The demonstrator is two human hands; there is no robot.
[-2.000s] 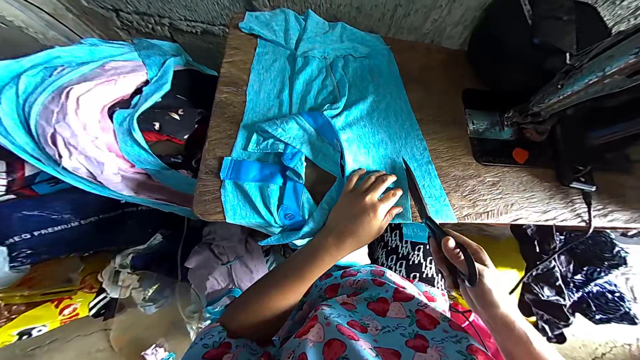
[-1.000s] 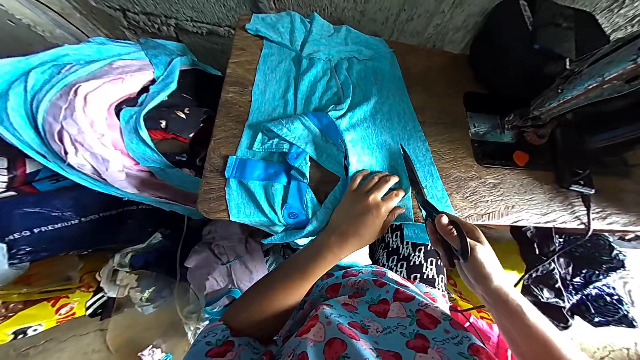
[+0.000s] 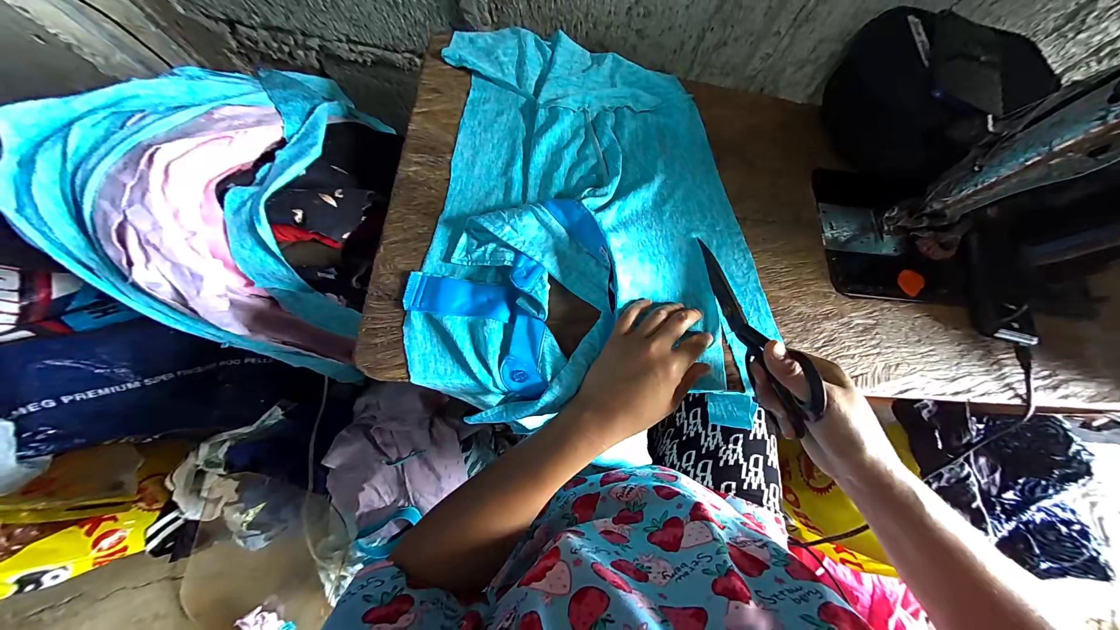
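Note:
A turquoise knit garment lies spread over the wooden table, with a blue-trimmed placket and an opening folded at its lower left. My left hand presses flat on its lower part, fingers spread, holding nothing. My right hand grips the handles of black fabric scissors. The blades point up and away along the garment's right side, and a slit in the cloth runs below them toward the near edge. One blade lies over the fabric; whether the other is beneath it cannot be told. A small turquoise flap hangs over the table's edge.
The wooden table carries a sewing machine at right, with an orange piece on its base and a cable. A black bag-like thing stands behind. Turquoise and pink cloth is heaped at left. Filled bags lie below; a concrete wall is behind.
My right hand and the scissors have shifted slightly, while my left hand stays at about the same place on the garment.

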